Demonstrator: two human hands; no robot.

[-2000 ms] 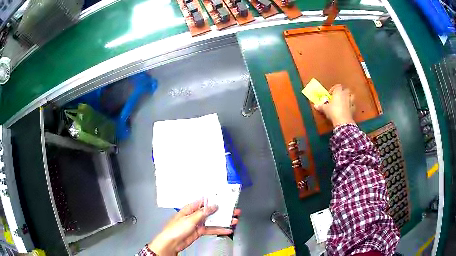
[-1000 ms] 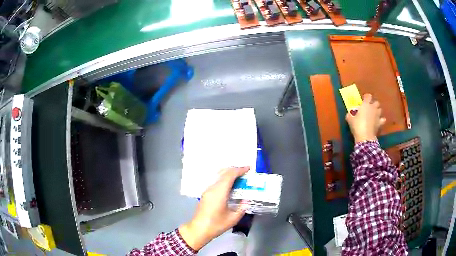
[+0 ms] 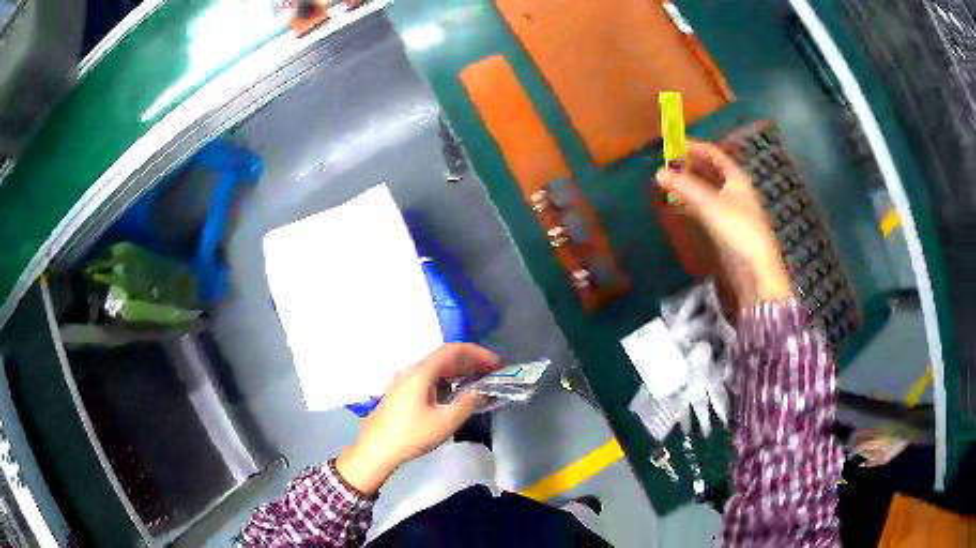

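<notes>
My left hand (image 3: 412,420) is bare and holds a thin stack of glossy cards (image 3: 512,379), seen nearly edge-on, over the floor beside the bench. My right hand (image 3: 728,203) is bare and holds a yellow card (image 3: 672,131) upright between thumb and fingers, above the near edge of the orange-brown tray. The yellow card is tilted, so its face hardly shows. A white card (image 3: 656,358) lies on crumpled white gloves (image 3: 701,380) on the bench, left of my right forearm. Silver keys (image 3: 665,462) lie just below the gloves.
An orange-brown tray (image 3: 615,64), a narrow strip with small coil parts (image 3: 517,123) and a board with rows of dark parts (image 3: 805,225) lie on the green bench. A white sheet (image 3: 351,294) covers a blue stool (image 3: 447,300). A green bag (image 3: 145,287) is left. Another person's hand (image 3: 880,447) shows lower right.
The view has turned and shifted, bringing the gloves and keys into sight. My right hand has moved from over the tray to its near edge, the yellow card now turned edge-on. The left-hand cards are tilted flatter.
</notes>
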